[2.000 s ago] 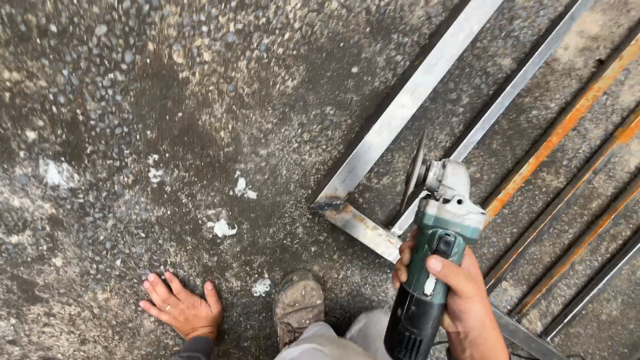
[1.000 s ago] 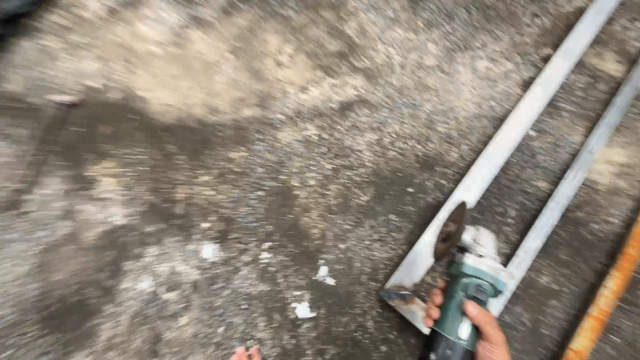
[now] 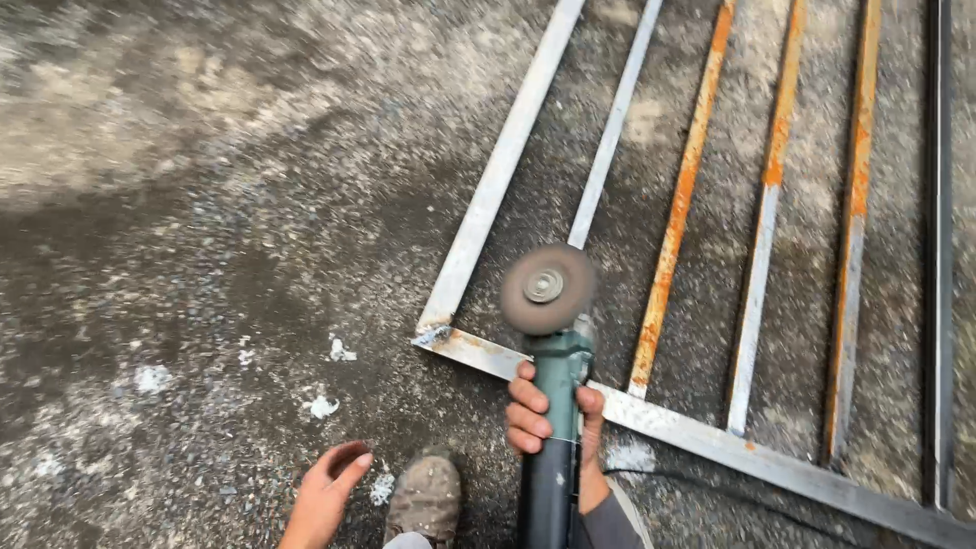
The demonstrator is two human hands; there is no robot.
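My right hand is wrapped around the green and black body of an angle grinder at the lower middle. The grinder's round disc faces up towards me, over the lower end of a thin bar of the welded metal frame. Left of the tool lies the frame's corner, with a rough, dark weld. My left hand is at the bottom, off the ground, fingers curved and apart, holding nothing. Whether the disc is spinning I cannot tell.
Several bars, some with orange rust, run up the right side from the frame's bottom rail. A black cord lies below that rail. My shoe stands between my hands. White patches dot the rough ground.
My left hand, flat on the ground two seconds ago, is now raised with its fingers curled. The grinder has turned so its disc shows face on. The view has shifted.
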